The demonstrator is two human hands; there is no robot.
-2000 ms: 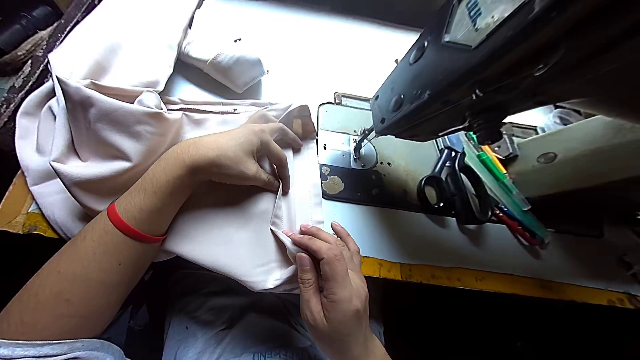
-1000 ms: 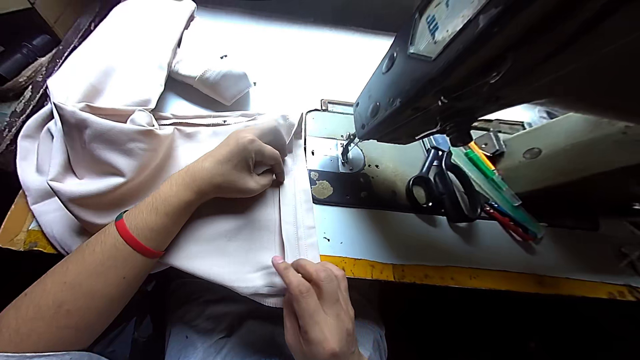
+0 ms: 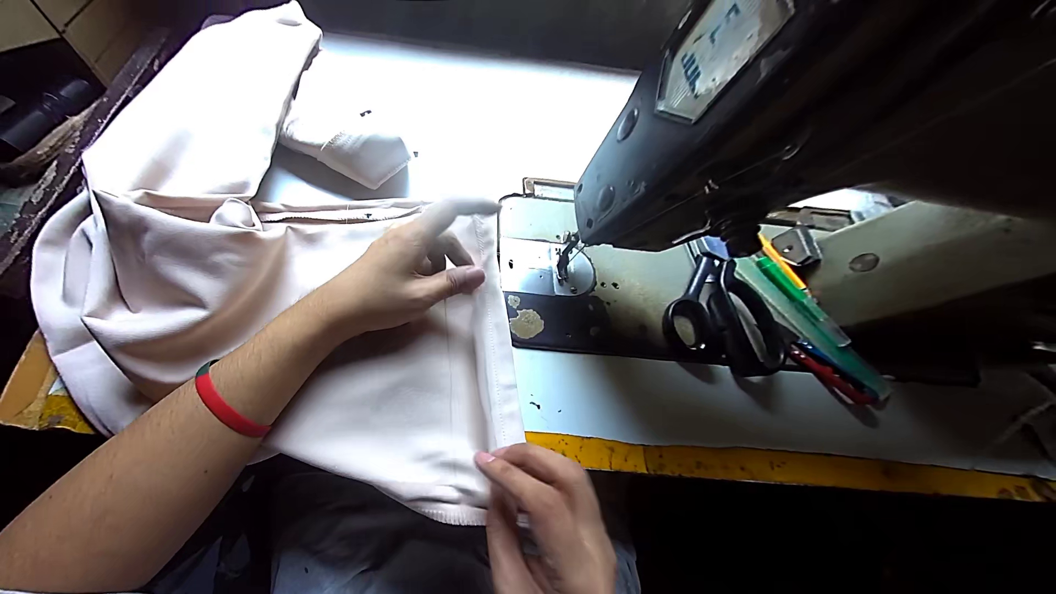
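Observation:
A pale pink-beige cloth garment (image 3: 371,412) lies spread over the left of the table, with a stitched band along its right edge. My left hand (image 3: 412,272), with a red band on its wrist, rests on the cloth near the top of that edge, fingers apart and thumb on the fabric. My right hand (image 3: 544,511) pinches the lower right corner of the cloth between thumb and fingers. Just right of the band are the needle plate and presser foot (image 3: 568,256) of an industrial sewing machine (image 3: 709,124); the cloth is not under the foot.
Black-handled scissors (image 3: 726,322) lie on the machine bed, beside a green marker (image 3: 792,289) and several other pens. A folded piece of pale cloth (image 3: 363,153) sits behind the garment. The table's yellow front edge (image 3: 701,464) runs below the machine bed.
The fold that both hands held has been laid out into a long straight band along the garment's right edge. My right hand has moved down to the lower corner.

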